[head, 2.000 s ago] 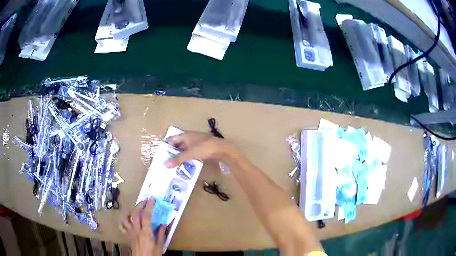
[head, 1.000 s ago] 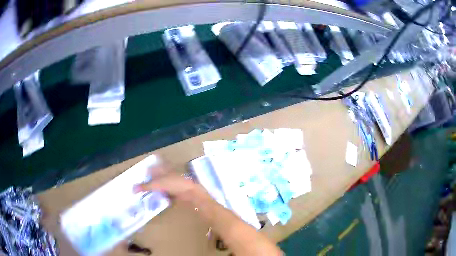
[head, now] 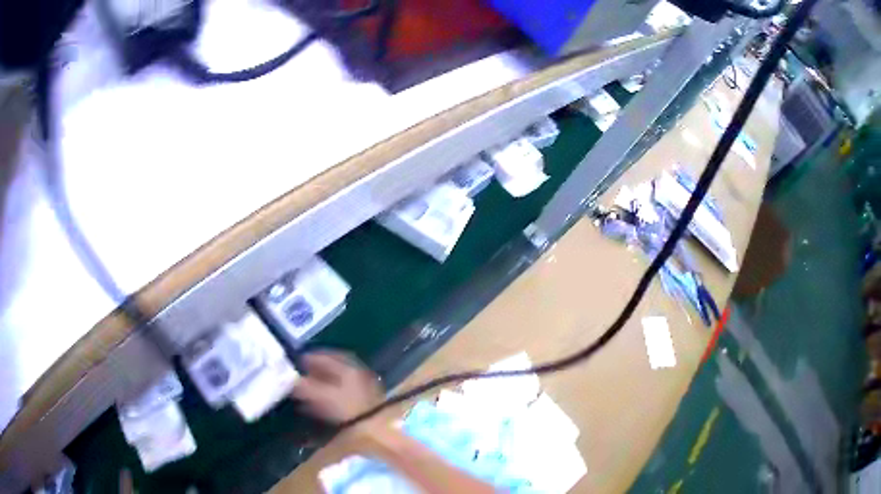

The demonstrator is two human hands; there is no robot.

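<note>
My right hand [head: 336, 388] reaches over the dark green belt [head: 396, 299], beside a white box with its end flap out [head: 241, 363]. The hand is blurred and partly behind a black cable; whether it touches the box I cannot tell. Another box with a round dark coil showing [head: 303, 297] lies just behind it. My left hand is not clearly in view; only a small blurred skin-coloured tip shows at the bottom left edge. The light blue and white leaflets [head: 483, 429] lie in a loose heap on the brown bench, partly under my right forearm.
A white raised shelf [head: 261, 145] with a wooden edge overhangs the belt. A black cable [head: 618, 338] hangs across the view. More part-filled boxes [head: 435, 217] lie on the belt. A white slip [head: 659, 342] and bagged slim items [head: 684, 280] lie on the bench at right.
The view has swung right and nearer the shelf. My right hand has left the white tray over the bench and is now at the belt. The tray is out of view.
</note>
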